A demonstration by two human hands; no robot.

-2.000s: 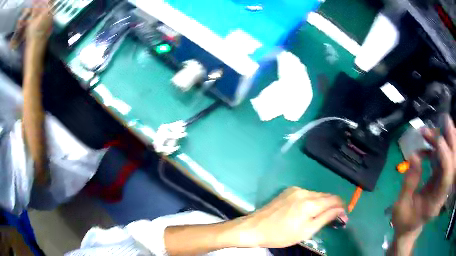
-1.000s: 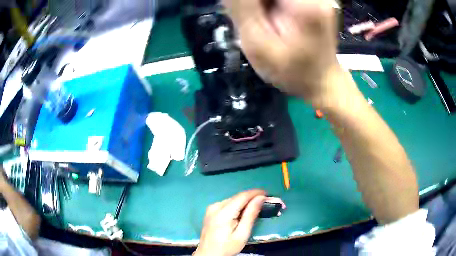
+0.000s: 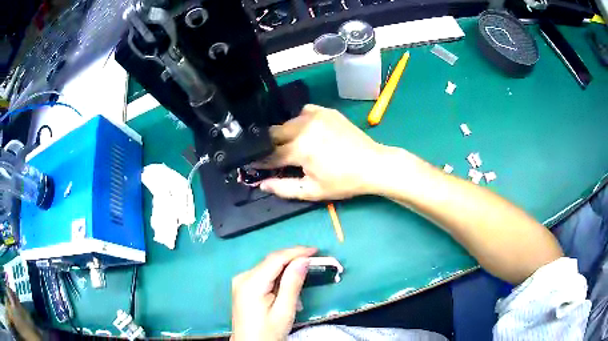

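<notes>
My left hand (image 3: 270, 293) is at the front of the bench, its thumb and fingers pinching a small dark watch body (image 3: 322, 272) with a pale pinkish rim. My right hand (image 3: 327, 156) reaches in from the right to the black clamp fixture (image 3: 233, 212), under its plunger head. Its thumb and fingers close around the right end of a second dark, pinkish-rimmed watch body (image 3: 250, 175) at the fixture base. The fingers partly hide this piece. The silver lever (image 3: 190, 80) stands above it.
A blue control box (image 3: 87, 193) and white wipe (image 3: 170, 203) are left. A thin orange stick (image 3: 335, 222) projects from the base. A white bottle (image 3: 358, 72), orange-yellow tool (image 3: 389, 90) and round black container (image 3: 508, 41) are behind. Whitish scraps (image 3: 475, 160) lie right.
My right hand has come down from above the fixture to the piece in its base. My left hand still holds its watch body. The camera view has shifted, bringing the bottle and scraps into sight.
</notes>
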